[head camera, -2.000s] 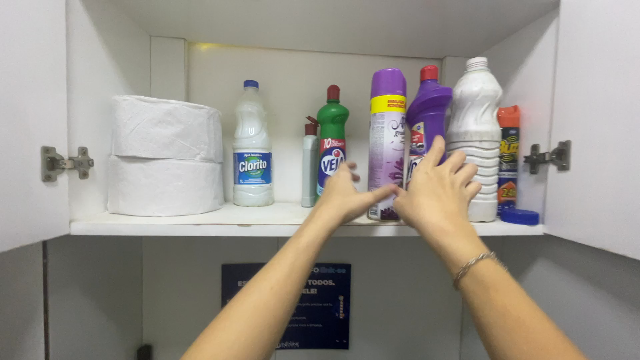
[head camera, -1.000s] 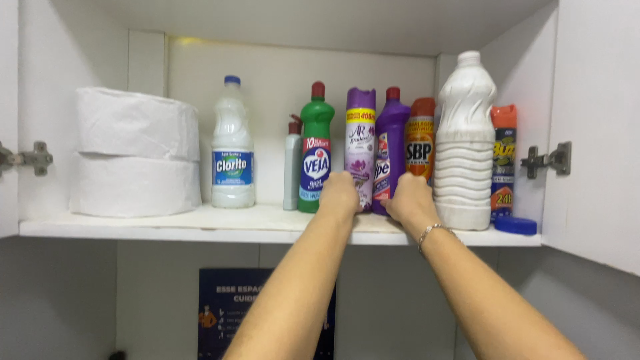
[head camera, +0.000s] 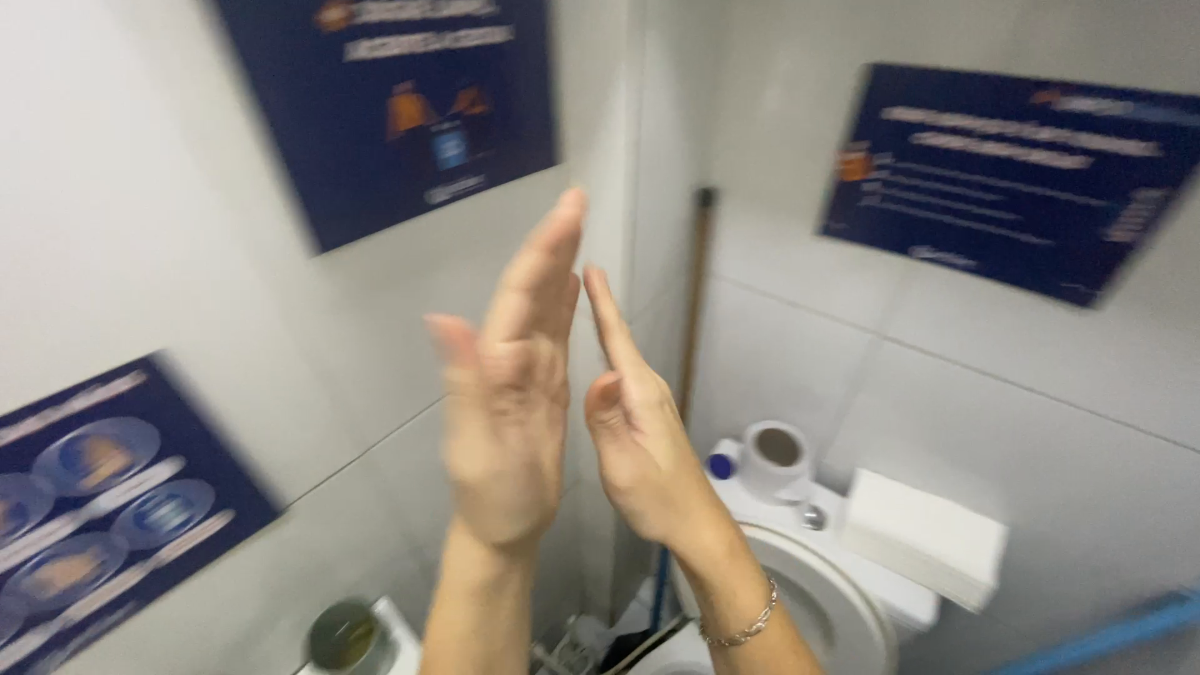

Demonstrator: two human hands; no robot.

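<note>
Both bare hands are raised in the middle of the head view, palms turned toward each other with a narrow gap between them. My left hand [head camera: 516,394] has its fingers pointing up and its thumb apart; nothing is in it. My right hand [head camera: 642,431], with a chain bracelet [head camera: 745,621] at the wrist, is also without any object, its fingers extended up and to the left. The hands are somewhat blurred. Behind and below my right hand are a toilet [head camera: 830,600] and a toilet paper roll [head camera: 775,459] on its tank.
On the tank also lie a white box-like stack [head camera: 923,539] and a small blue-and-white item [head camera: 721,464]. A wooden pole [head camera: 696,309] leans in the corner. A blue pole [head camera: 1106,633] crosses lower right. A cup-like container [head camera: 345,637] stands lower left. Dark blue posters [head camera: 1003,183] hang on the walls.
The view has swung from the cupboard shelf of cleaning bottles to the toilet corner. My hands have left the bottles and are now held up, facing each other.
</note>
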